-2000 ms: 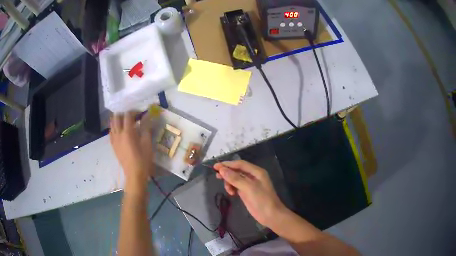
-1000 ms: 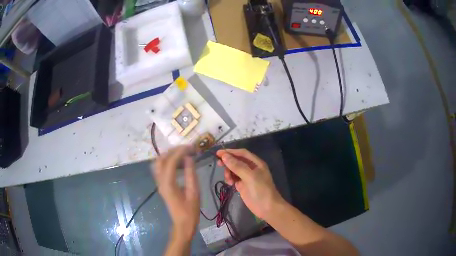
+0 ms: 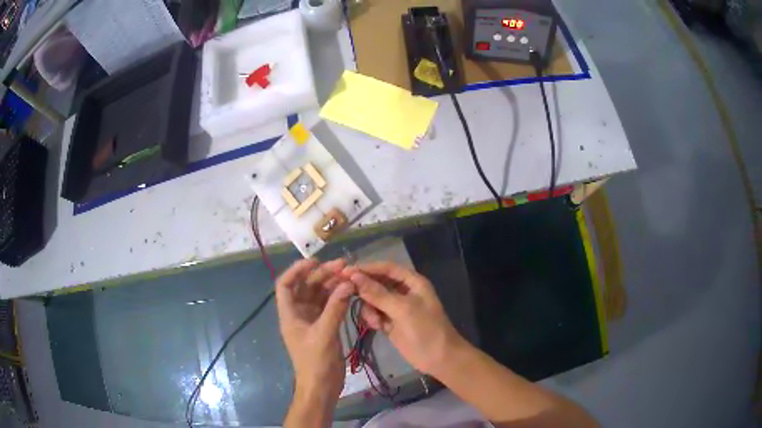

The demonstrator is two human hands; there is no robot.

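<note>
My left hand (image 3: 316, 305) and my right hand (image 3: 401, 309) meet in front of the bench edge, fingertips together. They pinch something small and thin between them, perhaps a fine lead; it is too small to tell. The soldering jig (image 3: 282, 209), a white plate with a square wooden frame (image 3: 303, 190) and a small brown block (image 3: 331, 225), lies on the bench just beyond my hands. Neither hand touches it. Red and black test leads (image 3: 358, 355) hang in coils below my hands.
A white foam tray (image 3: 215, 107) holds a red part (image 3: 259, 76). A black tray (image 3: 77, 167) lies at left. Yellow paper (image 3: 378, 109) lies beyond the jig. The iron stand (image 3: 432, 52) and soldering station (image 3: 511, 35) stand at the back, with black cords trailing to the bench edge.
My left hand has moved from the jig's left side down and right to meet my right hand. My right hand has shifted slightly. The bench view has shifted.
</note>
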